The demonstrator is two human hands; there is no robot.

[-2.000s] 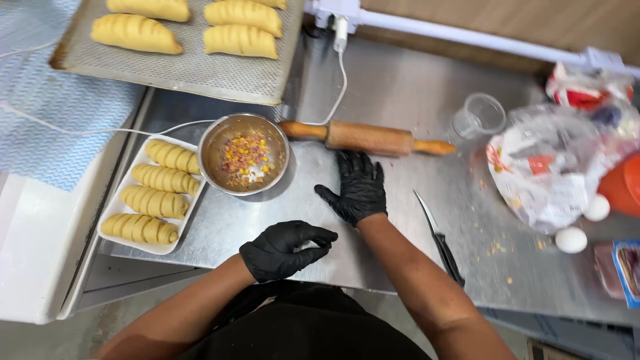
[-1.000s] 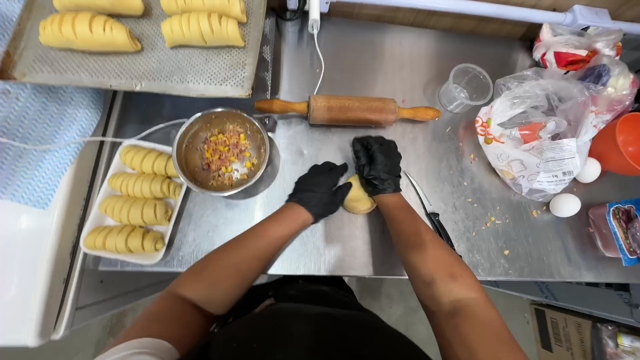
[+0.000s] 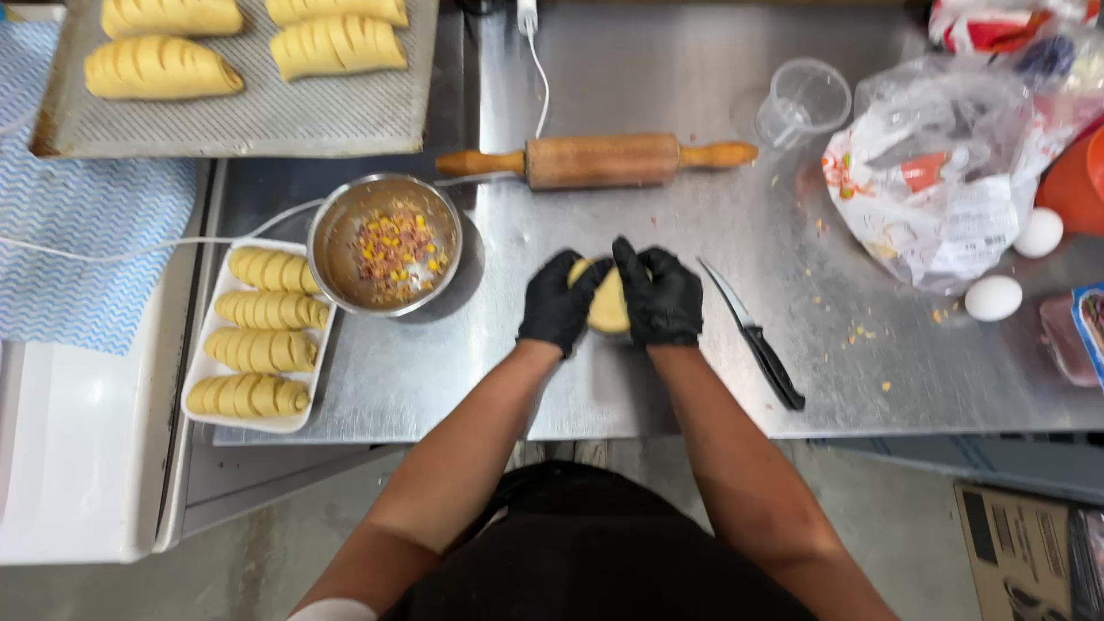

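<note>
Both my hands wear black gloves and hold one piece of pale yellow dough [image 3: 610, 306] between them over the steel table. My left hand [image 3: 558, 298] grips its left side, and my right hand [image 3: 660, 297] grips its right side with the fingers over the top. Behind them lies a wooden rolling pin [image 3: 602, 161]. A knife with a black handle [image 3: 774, 366] rests to the right of my right hand. On the left stands a steel bowl [image 3: 325, 250] with a chopped filling of yellow and pinkish bits [image 3: 397, 246].
A white foam tray [image 3: 200, 358] of scored dough rolls [image 3: 259, 349] stands left of the bowl, below a metal baking tray [image 3: 285, 121] with larger rolls. At right are a clear plastic cup [image 3: 806, 99], a plastic bag [image 3: 940, 172], eggs [image 3: 993, 298] and crumbs. A white cable runs behind the bowl.
Two seconds ago my hands were apart and my right hand lay flat on the table. One second ago they were together at the dough, and now both grip it.
</note>
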